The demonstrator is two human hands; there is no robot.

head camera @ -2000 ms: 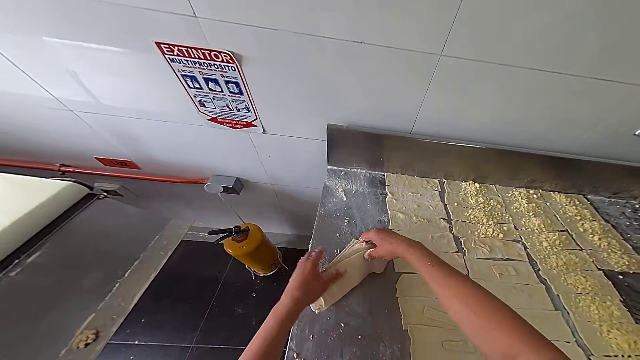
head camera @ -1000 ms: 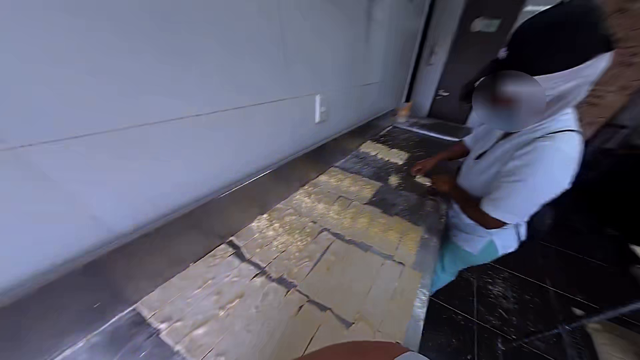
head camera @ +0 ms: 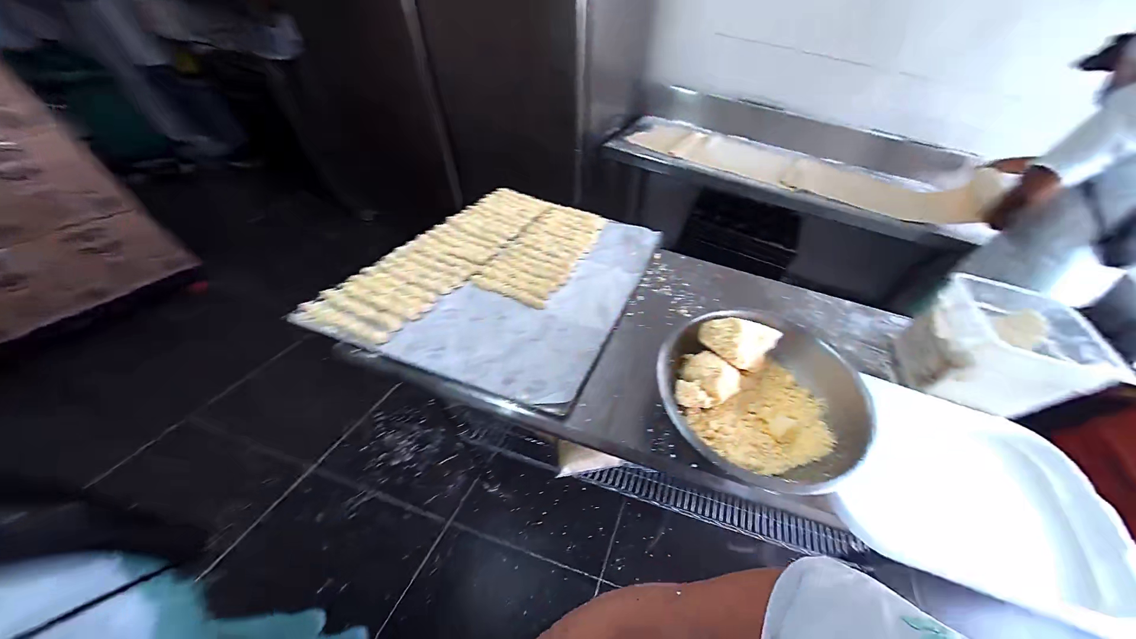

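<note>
Neither of my hands shows; only a bare arm and a pale sleeve reach in at the bottom edge. A steel bowl (head camera: pixel 848 390) holds grated cheese (head camera: pixel 772 426) and larger cheese chunks (head camera: pixel 732 342). It stands on a steel table (head camera: pixel 630 373). To its left lies a lined baking tray (head camera: pixel 506 355), with rows of pale shaped dough pieces (head camera: pixel 435 253) over its far and left parts. A long sheet of dough (head camera: pixel 754 164) lies on the steel counter at the back, its right end held in a co-worker's hands (head camera: pixel 1021 195).
A clear plastic bin (head camera: pixel 1029 337) with pale contents stands right of the bowl. A large white tub (head camera: pixel 967 497) is at the lower right. Cardboard boxes (head camera: pixel 80 213) are at the left. Crumbs and flour lie on the dark tiled floor (head camera: pixel 311 444).
Two seconds ago both my hands were on folded dough at a table edge; now they are out of view. The view has swung far round to another table.
</note>
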